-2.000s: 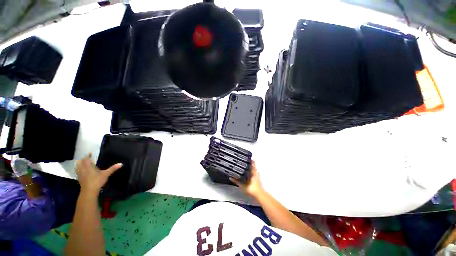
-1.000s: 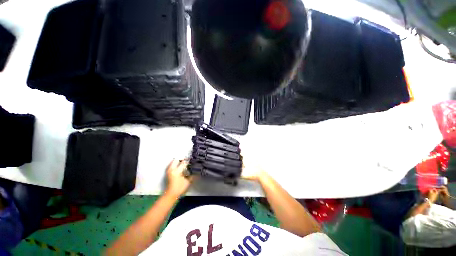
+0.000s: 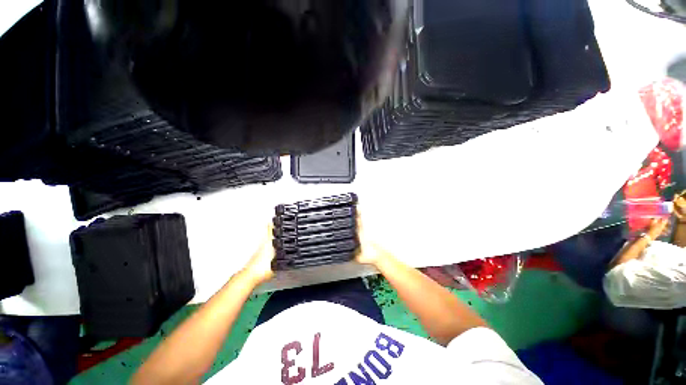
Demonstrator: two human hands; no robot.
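A small bundle of black tablet cases (image 3: 316, 231) is held upright on edge at the front edge of the white bench, its edges showing as parallel ridges. My left hand (image 3: 265, 254) grips its left side and my right hand (image 3: 365, 239) grips its right side; the fingers are partly hidden by the bundle. A single flat black tablet case (image 3: 324, 164) lies just behind the bundle, its far part hidden by the lamp shade.
The big black lamp shade (image 3: 263, 68) blocks the upper middle. Tall case stacks stand behind left (image 3: 150, 150) and right (image 3: 481, 68). Another stack (image 3: 132, 271) stands front left. A clear bag with red parts (image 3: 493, 274) hangs below the bench; a person's hands (image 3: 658, 225) show far right.
My left hand has moved from the front-left stack to the bundle. Both hands now hold the bundle, its cases more evenly aligned. The view has shifted, and the lamp shade covers more.
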